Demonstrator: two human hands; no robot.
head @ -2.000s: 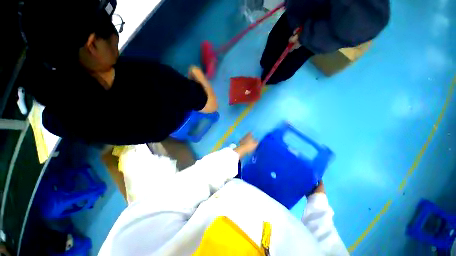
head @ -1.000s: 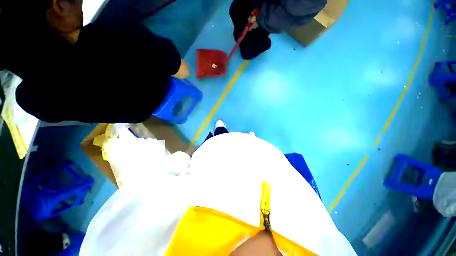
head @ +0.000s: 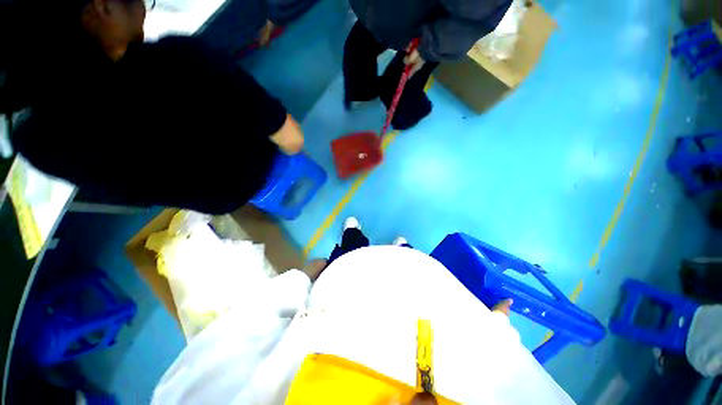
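Observation:
A blue plastic stool (head: 514, 289) is tilted on its side to the right of my white-clothed body, its open legs pointing right. My right hand (head: 503, 306) shows only as fingertips at the stool's edge, holding it; the rest is hidden by my sleeve. A small patch of my left hand (head: 315, 268) shows beside the open carton, past my sleeve; its fingers cannot be made out.
An open carton (head: 146, 257) with crumpled clear bags stands at left. A person in black (head: 158, 126) sits on a blue stool. Another person holds a red dustpan (head: 357, 155) on the floor ahead, near another carton (head: 483, 83). More blue stools stand at both sides.
Two seconds ago both hands were at the stool in front of me. It was mostly hidden one second ago and now shows at my right side. The dustpan person has shifted, and the dustpan is lower in view.

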